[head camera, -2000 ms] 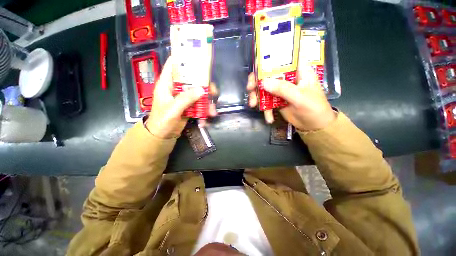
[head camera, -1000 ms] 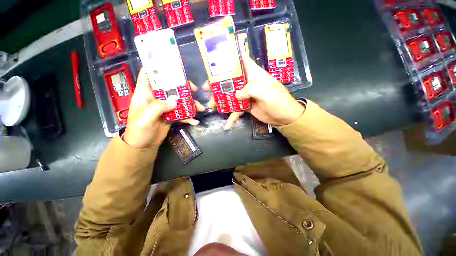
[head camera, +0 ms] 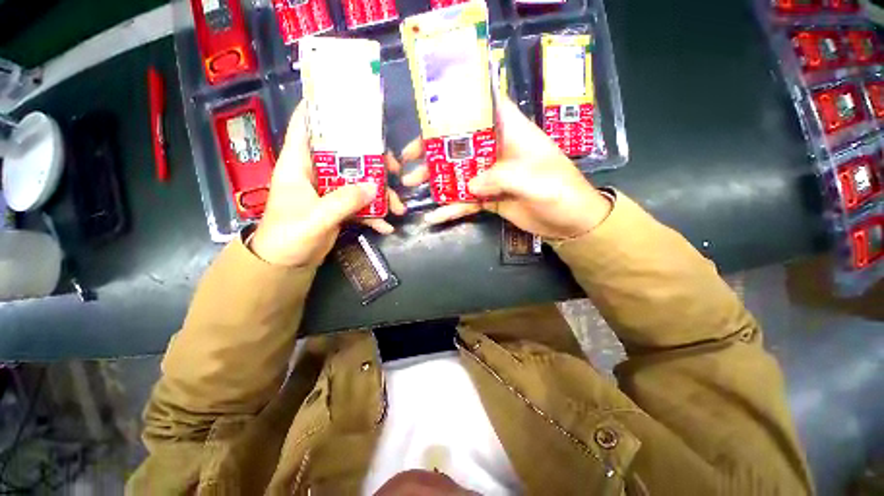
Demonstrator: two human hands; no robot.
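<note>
My left hand (head camera: 308, 199) holds a red keypad phone (head camera: 346, 126) upright above the tray, its screen white, the thumb on the keys. My right hand (head camera: 528, 179) holds a second keypad phone (head camera: 453, 97) with a yellow frame and a pale screen, the thumb on its keys. The clear blister tray (head camera: 615, 145) lies under both hands, with red phones face down (head camera: 244, 155) at its left and a phone face up (head camera: 568, 95) at its right. Two dark phone batteries lie on the bench edge, one near my left wrist (head camera: 366, 267), one near my right wrist (head camera: 520, 244).
A side blister tray (head camera: 841, 184) with red phones face down is at the right. At the left lie a slim red stick (head camera: 157, 123), a dark flat rectangle (head camera: 96, 179), a round white disc (head camera: 33, 162) and a pale mug (head camera: 27, 263).
Over the two seconds the view has shifted and tilted, and the held phones have come closer together. The right-hand phone's bright coloured-block screen now looks pale. Both hands keep their phones.
</note>
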